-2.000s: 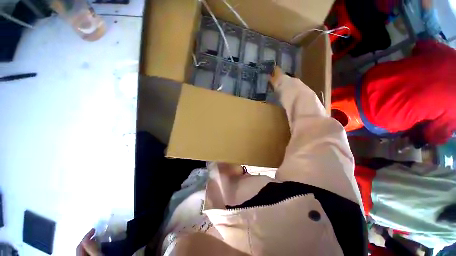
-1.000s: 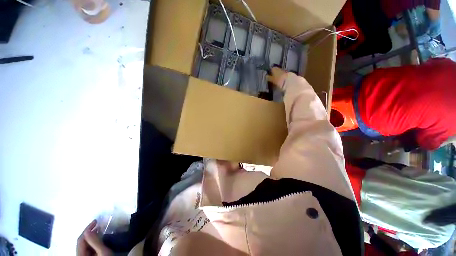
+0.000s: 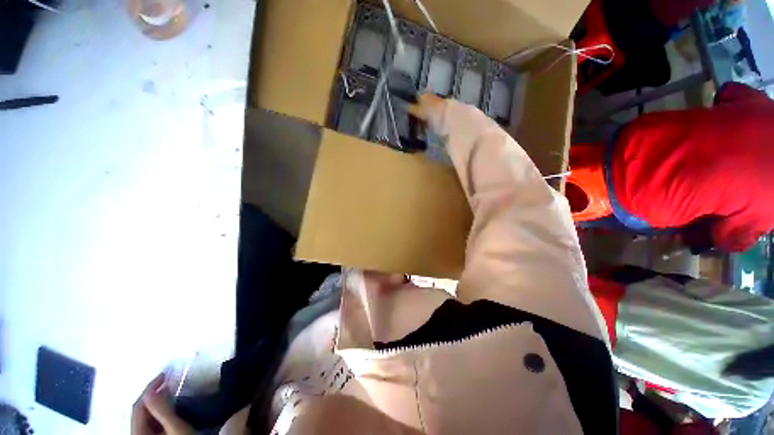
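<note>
Rows of grey-edged phone frames (image 3: pixel 440 68) stand in an open brown carton (image 3: pixel 386 200). My right hand (image 3: pixel 429 107) reaches into the carton, its pink sleeve coming in from the right. Its fingertips are at dark frame parts in the front row; blur hides whether they grip one. White strings (image 3: pixel 382 100) lie across the frames beside it. At the front flap's lower edge, a patch of skin (image 3: pixel 386 282) shows above a pink cuff; it may be my left hand, mostly hidden.
A white table (image 3: pixel 170 221) is at left, with a black square (image 3: pixel 64 384), a thin dark tool (image 3: pixel 28 102) and a round pinkish object (image 3: pixel 158 15). A hand with a dark sleeve (image 3: pixel 159 409) is at its near edge, owner unclear. A person in red (image 3: pixel 687 170) is at right.
My right hand has moved left over the front row of frames. The strings there have shifted and bunched. The view has turned slightly, so the carton sits a little further right.
</note>
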